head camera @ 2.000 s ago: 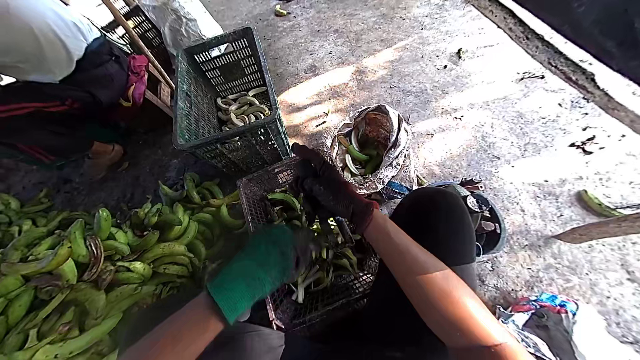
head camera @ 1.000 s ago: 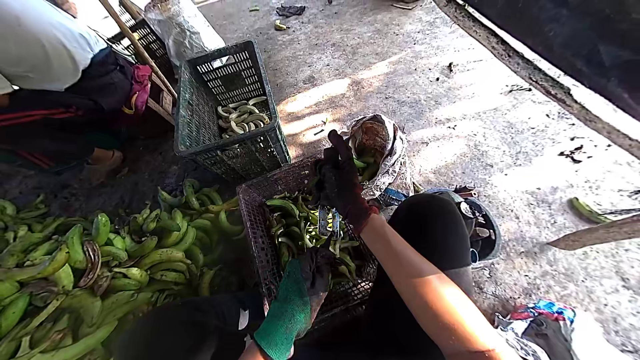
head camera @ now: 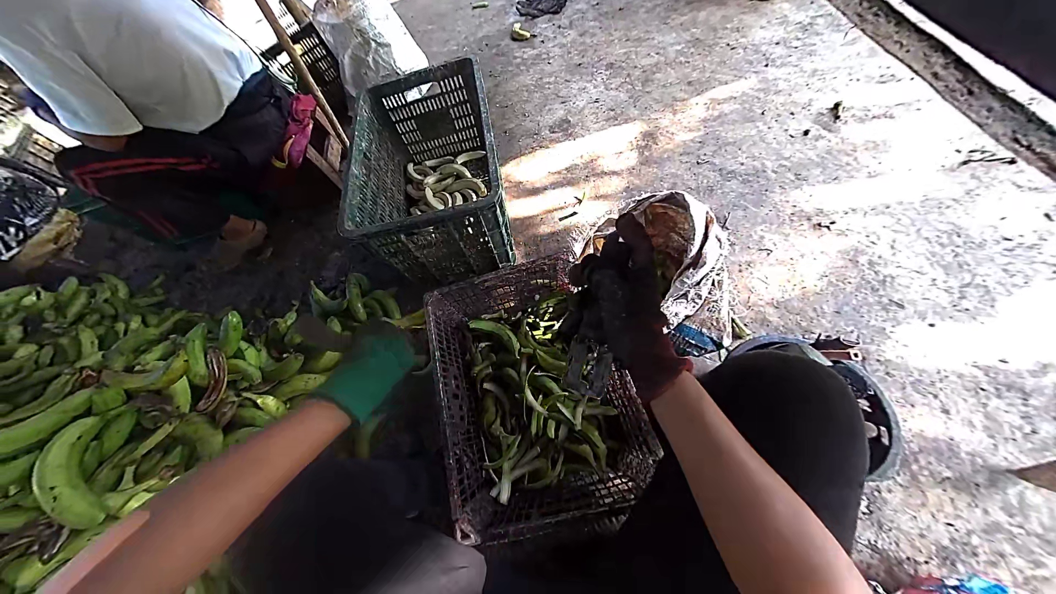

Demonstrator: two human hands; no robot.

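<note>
My left hand [head camera: 367,363], in a green glove with dark fingers, reaches over the right edge of a heap of green plantains [head camera: 165,388]; its fingers are blurred. My right hand [head camera: 623,301], in a dark glove with a red cuff, is above the right side of a dark plastic crate [head camera: 441,396]. A dark, flat-ended object [head camera: 587,369] shows under its fingers, too unclear to name. Green plantain peels [head camera: 536,412] lie in this crate, between my knees. Behind it, a taller green plastic crate [head camera: 351,181] contains peeled plantains [head camera: 445,183].
An open woven sack [head camera: 701,256] stands just beyond my right hand. A bucket [head camera: 883,412] is beside my right knee. At the upper left a person [head camera: 148,74] in a white shirt sits near a wooden pole [head camera: 301,70] and a whitish sack [head camera: 371,49].
My left hand has moved left, from over the peel crate to the plantain heap. My right hand remains near the crate's far right corner.
</note>
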